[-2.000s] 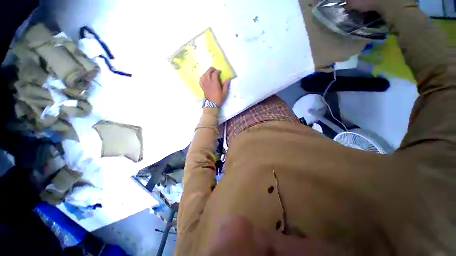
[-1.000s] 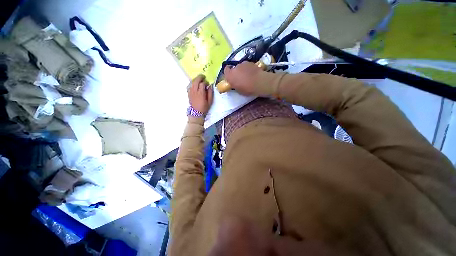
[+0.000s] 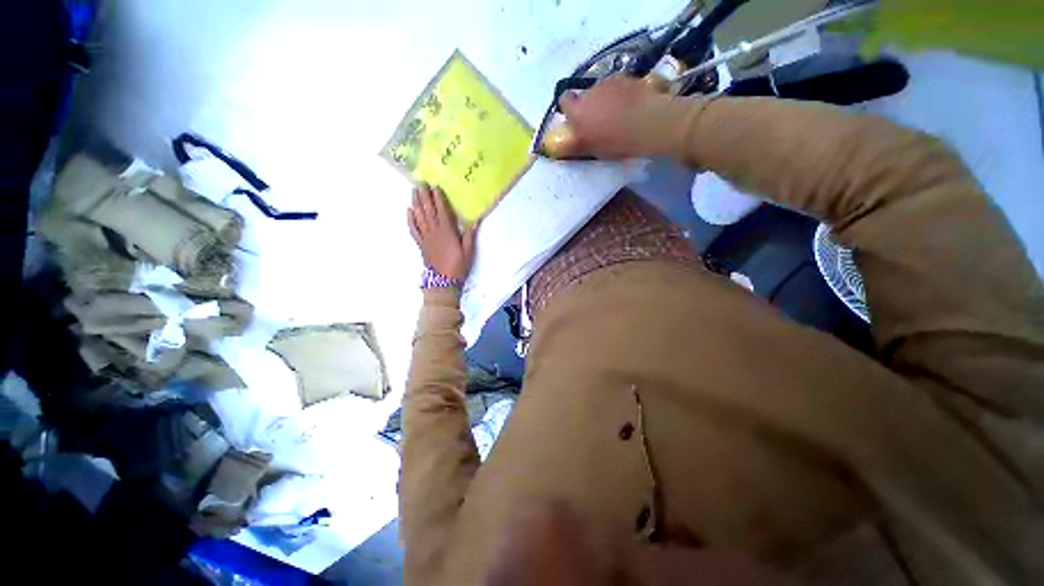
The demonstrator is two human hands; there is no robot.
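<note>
A yellow template [image 3: 464, 143] with dark handwriting lies on the white-covered table, with a thin khaki edge of fabric showing around it. My left hand [image 3: 439, 235] lies with its fingers at the template's lower left edge, near the table's front. My right hand [image 3: 607, 118] grips the yellow-orange handle of the steam iron [image 3: 613, 63]. The iron's tip is at the template's right corner. Whether its soleplate touches the fabric cannot be told.
Khaki bundles [image 3: 143, 229] with white wraps are piled at the left. A dark tie [image 3: 235, 177] lies beside them. A khaki pocket piece stack [image 3: 334, 364] lies near the front edge. A white fan [image 3: 841, 269] stands below right. Black cable and pale hose run from the iron.
The iron came in from the far right in my right hand, then shifted from the template's lower edge to its right corner. My left hand moved from on the template to its lower left edge.
</note>
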